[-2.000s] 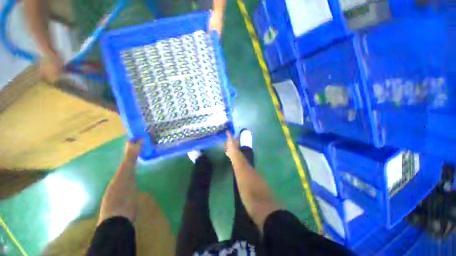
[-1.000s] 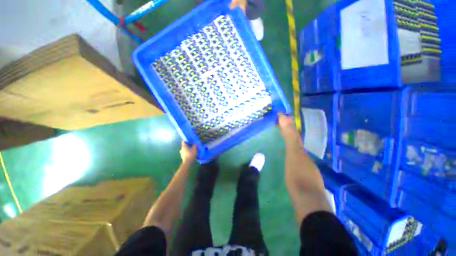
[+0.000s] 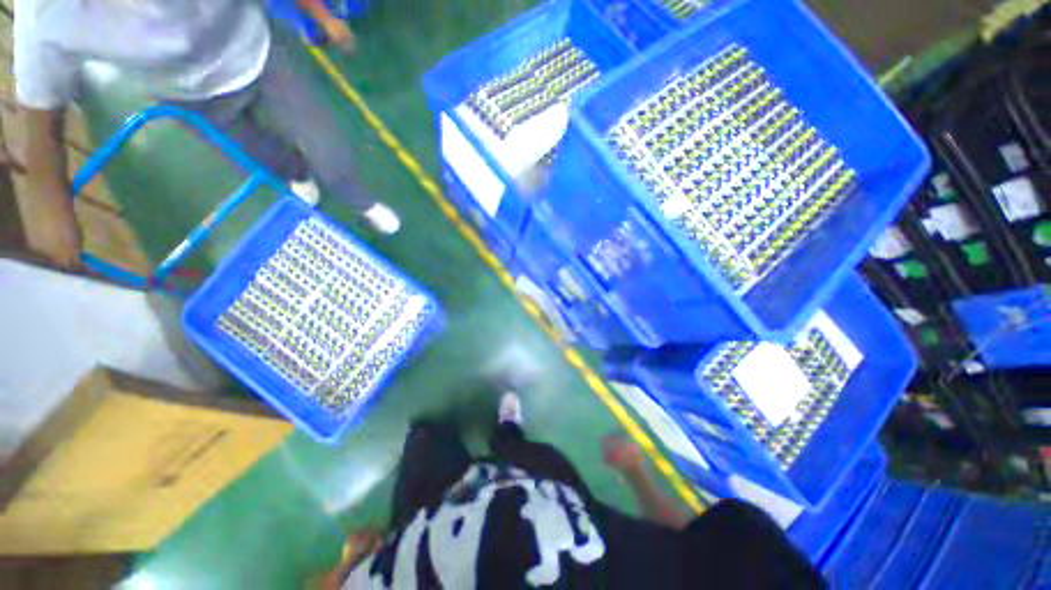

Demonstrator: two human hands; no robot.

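A blue tote with rows of small silver and yellow-green parts sits low, left of centre, beside the light-blue trolley handle. Neither of my hands touches it. My right hand is blurred near my right side, below the tote stacks, and holds nothing visible. My left hand is mostly hidden at the bottom edge beside my shirt; its fingers cannot be made out.
Stacked blue totes with similar parts stand right of the yellow line. A person in a light shirt stands upper left, near the trolley. Brown cartons lie lower left. Dark racks with white labels are far right.
The tote has left my hands and now rests low by the trolley handle. My arms have come back toward my body. The view has shifted, showing the other person and the tote stacks' tops.
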